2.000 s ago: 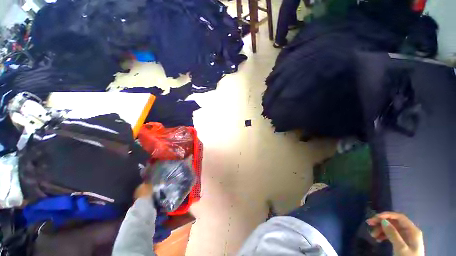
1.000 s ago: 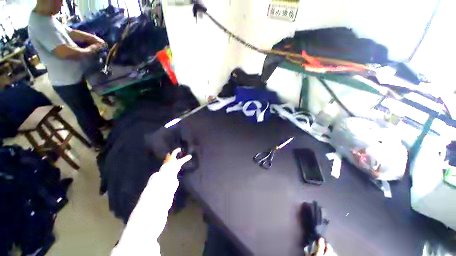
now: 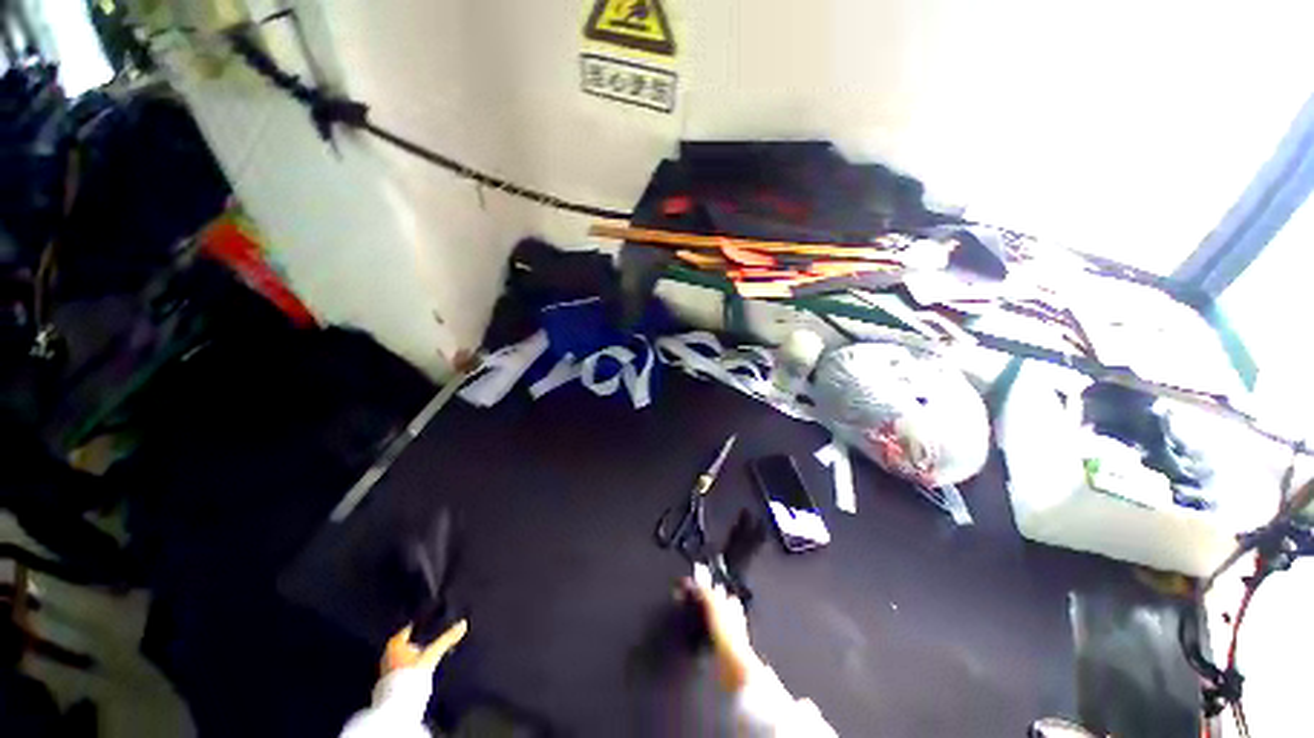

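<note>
My left hand (image 3: 418,649) is low at the left of the dark table (image 3: 548,490), thumb and finger spread. Blurred black cloth pieces (image 3: 432,570) show just beyond its fingertips; whether it grips them is unclear. My right hand (image 3: 721,627) is closed at a blurred black bundle (image 3: 742,555), near the scissors' handles. The scissors (image 3: 695,512) have black handles and point away. A glossy black smartphone (image 3: 790,505) lies to their right.
Pale strips (image 3: 620,372) lie along the back edge. A whitish clear bag (image 3: 905,411) and a white open box (image 3: 1124,519) stand at the back right. A grey metal plate (image 3: 1136,656) lies at right. Black garments (image 3: 274,505) are heaped left of the table.
The view has turned right from the floor and garment heaps to the table. The black bundle with my right hand has moved nearer the scissors. My left hand is still beside the black pieces.
</note>
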